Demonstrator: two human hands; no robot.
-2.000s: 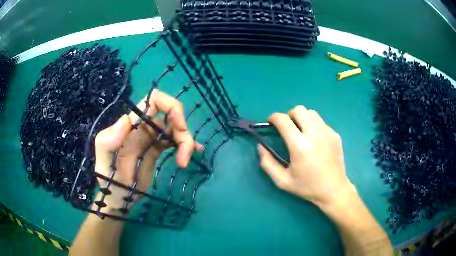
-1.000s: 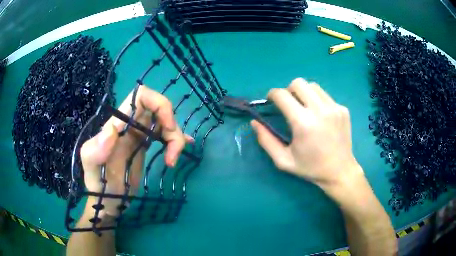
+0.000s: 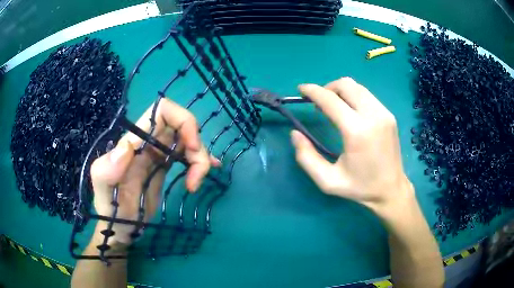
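Observation:
A black sprue frame (image 3: 147, 136), bent into a curve and mostly see-through, is held above the green table. My left hand (image 3: 155, 152) grips its middle bar, with fingers through the grid. The frame's far right strip still carries small dark parts. My right hand (image 3: 358, 146) holds dark side cutters (image 3: 290, 114) with the handles spread apart. Their jaws are at the right edge of that strip; whether they touch it is unclear.
A pile of tiny black parts (image 3: 67, 129) lies at the left, and another black pile (image 3: 470, 129) at the right. A stack of sprue frames (image 3: 270, 17) stands at the far edge, before a white strip (image 3: 90, 32). Two yellow sleeves (image 3: 372, 37) lie at far right.
The cutters' jaws have moved up along the frame's right strip, and their handles are spread wider. The frame stays in my left hand. The whole view has shifted, so the table things sit higher.

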